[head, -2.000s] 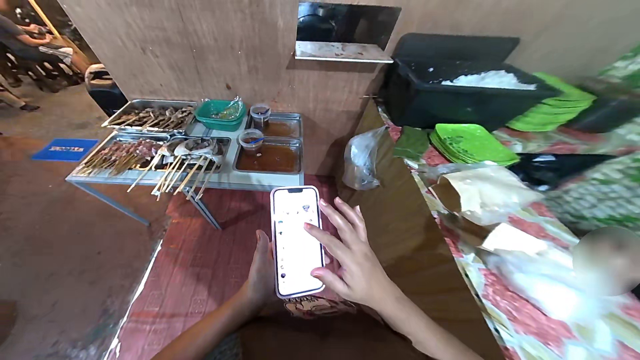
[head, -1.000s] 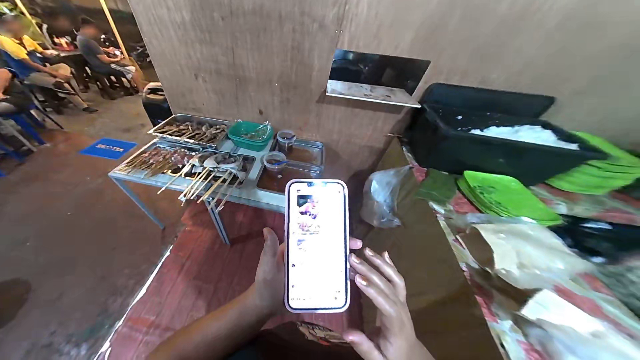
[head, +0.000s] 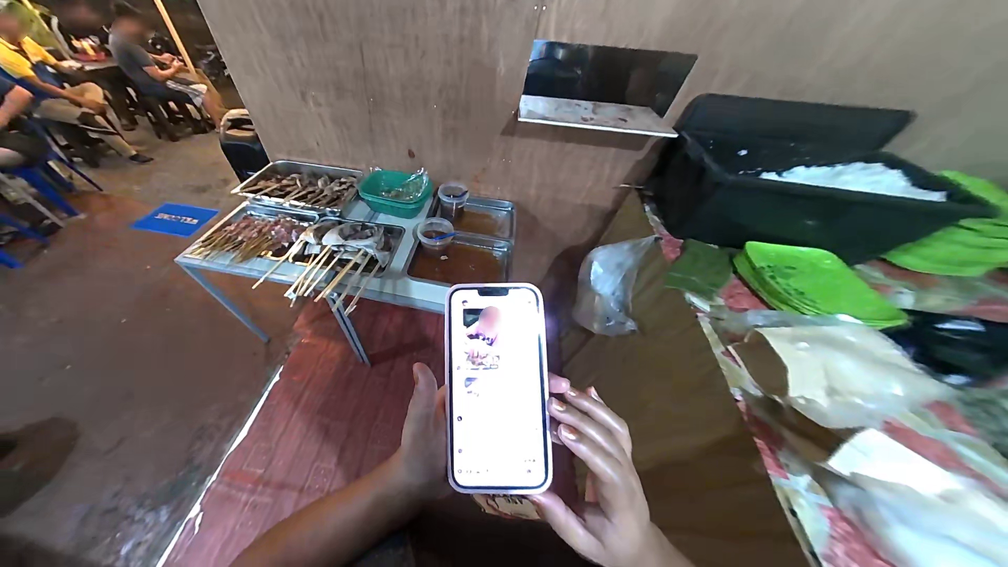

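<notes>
A smartphone in a pale case is held upright at the centre, its bright screen facing me. My left hand grips it from the left side, thumb up along the edge and fingers hidden behind. My right hand is at the phone's right edge, its fingers spread and the thumb near the bottom corner; nothing else is in it. Beyond the phone, metal trays on a table hold skewered meat, and a green plastic basket and lidded tubs stand beside shallow trays of brown sauce.
On the right, a table with a patterned cloth bears stacked green plates, plastic bags and a black open box of white contents. A clear bag hangs at its edge. Behind is a plywood wall; several seated people are far left.
Two seconds ago my right fingers were over the screen; they have moved off to its right edge. The screen now shows pictures. The view has shifted somewhat to the left.
</notes>
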